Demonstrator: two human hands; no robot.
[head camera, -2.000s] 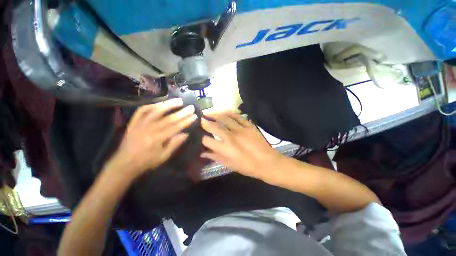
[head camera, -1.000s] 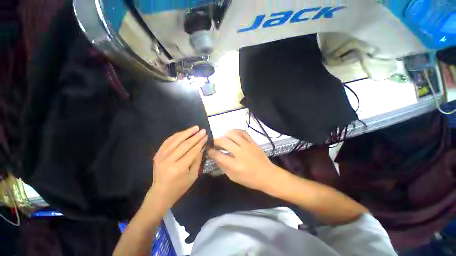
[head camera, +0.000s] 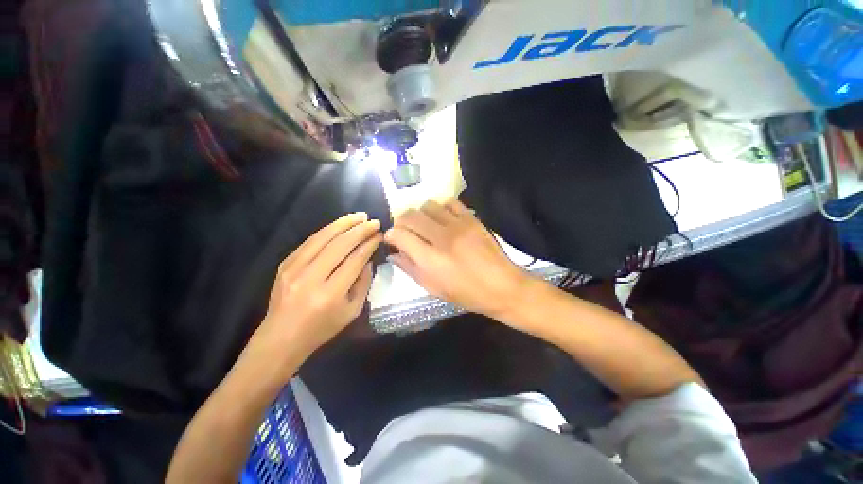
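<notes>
A large black fabric panel (head camera: 218, 236) lies left of the needle and runs under the presser foot (head camera: 380, 156), where the lamp glares white. My left hand (head camera: 326, 274) rests on the panel near its right edge, fingertips pinching the edge. My right hand (head camera: 454, 253) meets it at the same edge, just below the needle area, fingers curled on the fabric. The fingertips of both hands nearly touch. The sewing machine (head camera: 577, 47) is white and blue, marked JACK. The stitch under the foot is hidden by glare.
A black cloth piece (head camera: 568, 180) with stringy threads lies right of the needle. A crumpled white cloth (head camera: 695, 113) lies beneath the machine arm. Maroon cloth (head camera: 757, 331) is heaped at the right. A blue crate (head camera: 284, 440) is below the table. A measuring strip (head camera: 416, 315) edges the table.
Over the last second both hands have moved up along the fabric edge toward the needle. Earlier they were beside the needle, then lower down. The machine appears slightly shifted right in view.
</notes>
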